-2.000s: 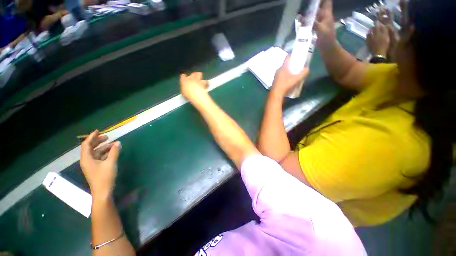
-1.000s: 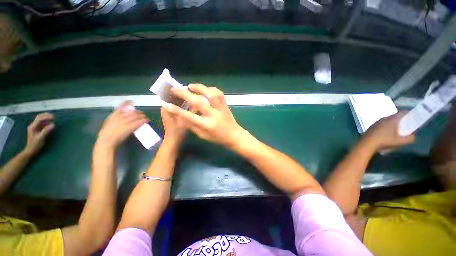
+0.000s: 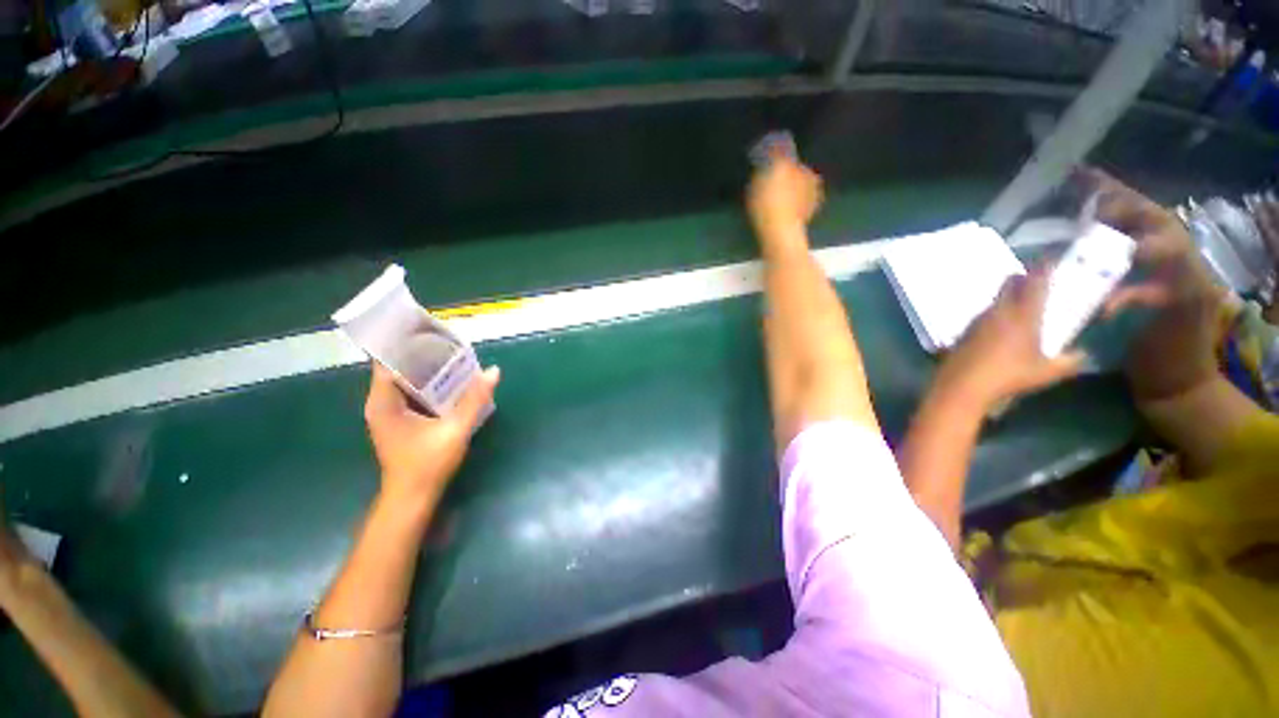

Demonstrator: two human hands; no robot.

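Note:
My left hand [image 3: 421, 442] holds an open white carton [image 3: 414, 348] tilted above the green worktop, its end flap up and its hollow grey inside facing me. My right hand [image 3: 786, 194] is stretched out over the dark belt. A small greyish, shiny wrapped product [image 3: 770, 146] shows at its fingertips, blurred; the fingers are around it. A yellow strip [image 3: 481, 307] lies on the pale edge strip just behind the carton.
A stack of flat white sheets or blanks [image 3: 957, 281] lies at right on the worktop [image 3: 617, 463]. The right neighbour's hands hold a white carton [image 3: 1086, 288]. A neighbour's arm [image 3: 70, 631] is at lower left. A metal post [image 3: 1073, 129] stands beyond the stack.
My hands have parted. The left one keeps the open carton; the right has reached out to the belt, at the wrapped product. The view has turned and the left neighbour's arm is lower.

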